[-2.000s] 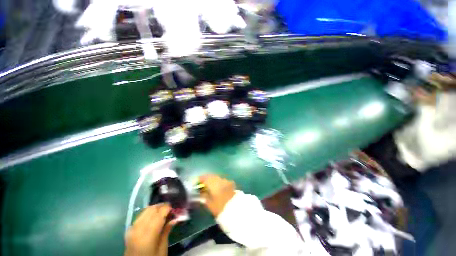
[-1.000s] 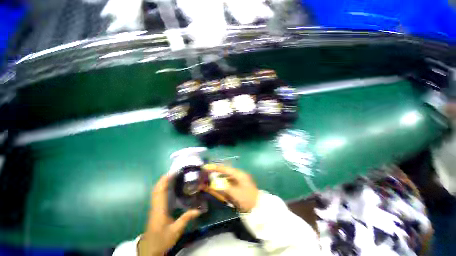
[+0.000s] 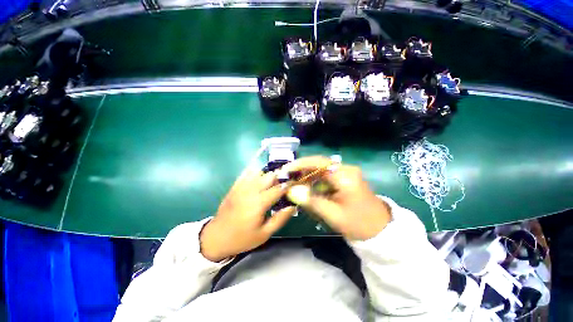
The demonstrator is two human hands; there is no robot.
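A black camera housing with a white mounting bracket behind it is held at the bench's front edge, mostly covered by the hands. My left hand grips the housing from the left. My right hand is at its right, fingers closed around a hand tool with a yellow grip. Thin orange-yellow wire leads run from the housing to a small white plug connector at my right fingertips.
Several waiting modules stand beyond the hands, more at far left. Tangled thin white loops lie at right. Unassembled housings are jumbled lower right. A blue bin is lower left. A rail crosses behind.
The view has swung and steadied, bringing the left modules and blue bin into view. The leads and plug now show between the hands, which hide more of the housing.
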